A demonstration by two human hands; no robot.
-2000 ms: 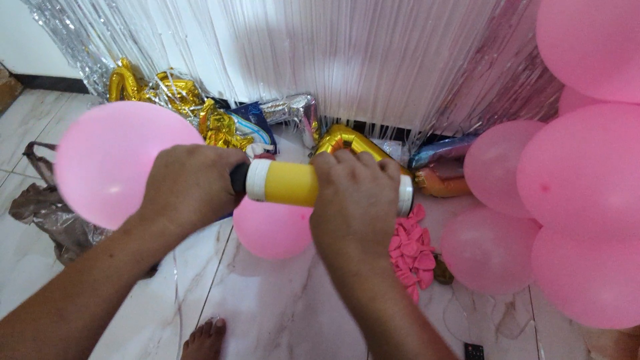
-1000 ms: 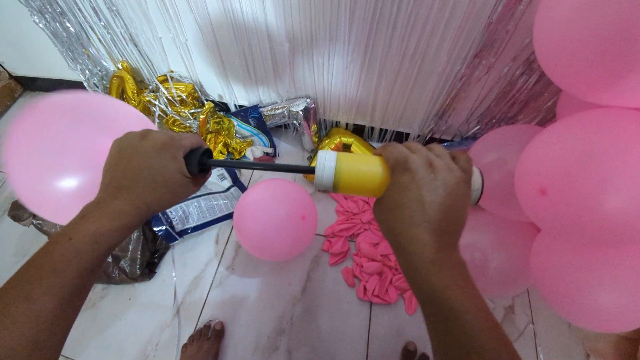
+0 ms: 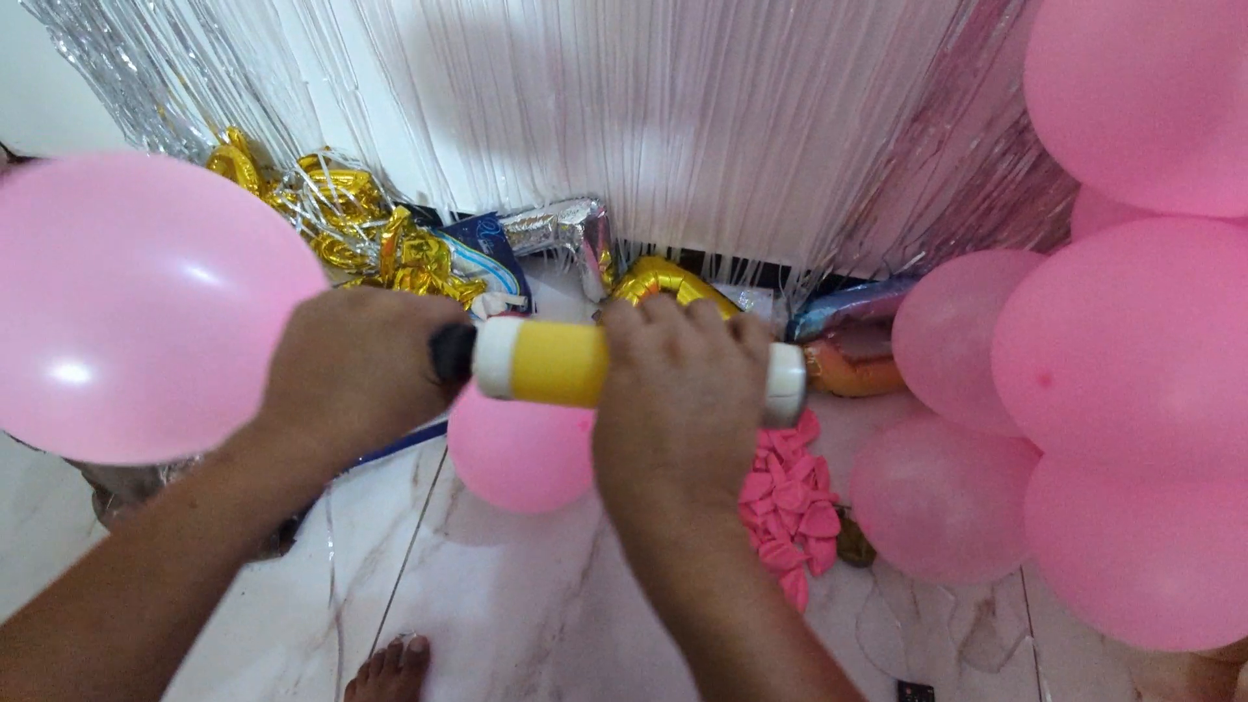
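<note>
My left hand grips the black handle of a balloon hand pump. The pump's yellow barrel has white ends and lies nearly level, with my right hand wrapped around it. The black rod is pushed in, the handle close against the barrel. An inflated pink balloon is at the outer side of my left hand; its neck is hidden by that hand. Beneath the pump, a smaller pink balloon rests on the floor. Uninflated pink balloons lie in a pile below my right hand.
Joined pink balloons fill the right side. Gold foil balloons, a silver foil balloon and a blue printed packet lie along the wall under a tinsel curtain. A bare foot stands on the marble-look floor.
One second ago the black rod was drawn out between my hands; now it is pushed in and my hands are closer together. The balloon by my left hand looks larger than two seconds ago.
</note>
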